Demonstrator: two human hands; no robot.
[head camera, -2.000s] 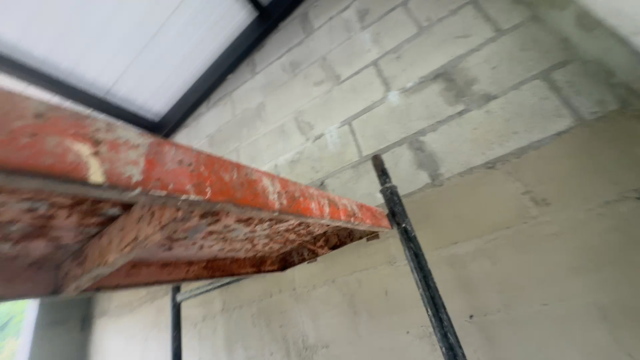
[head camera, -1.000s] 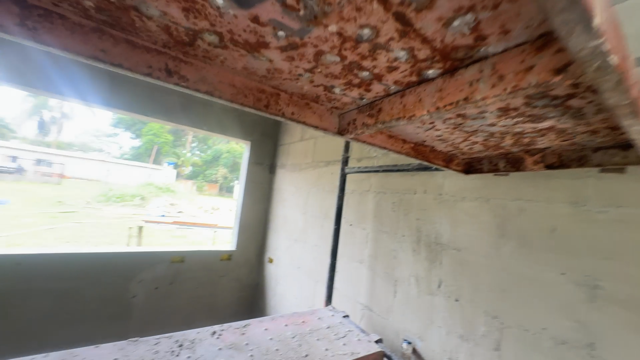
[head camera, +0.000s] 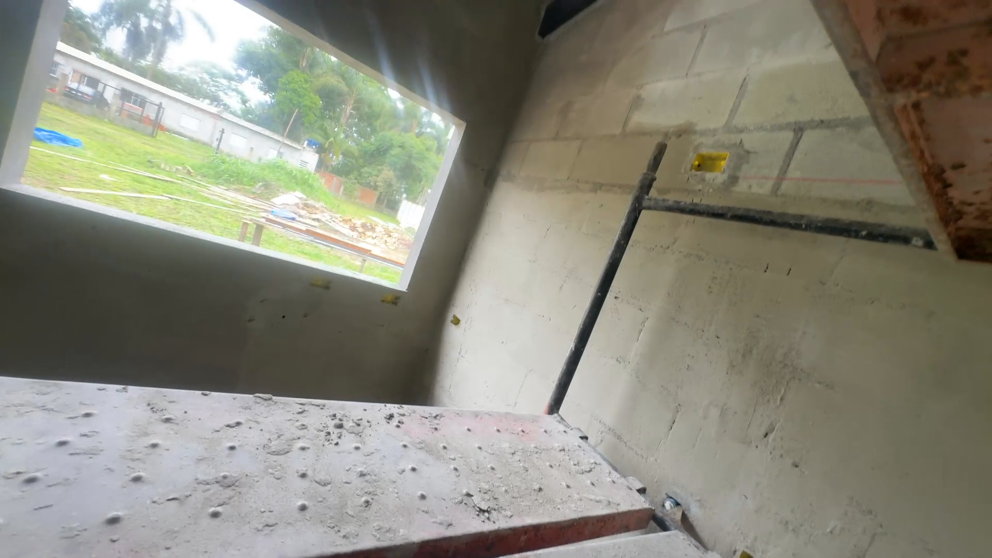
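Neither of my hands is in the frame. Across the lower left lies a metal scaffold plank (head camera: 310, 473), studded with small raised bumps and crusted with dried mortar, its front edge reddish. Beside its far right end rises a dark scaffold tube (head camera: 601, 302), from which a dark horizontal tube (head camera: 790, 221) runs right. The rusty underside of a red metal scaffold plank (head camera: 942, 116) fills the upper right corner.
Behind the tubes stands a block wall (head camera: 744, 349), partly plastered, with a yellow electrical box (head camera: 709, 162) set into it. At upper left, a window opening (head camera: 438, 205) looks onto grass, trees and a low building. Part of a second plank (head camera: 620, 546) shows at the bottom.
The view has swung strongly down and left from the red plank's underside. The lower plank now shows broadly, and the upper one only in the corner.
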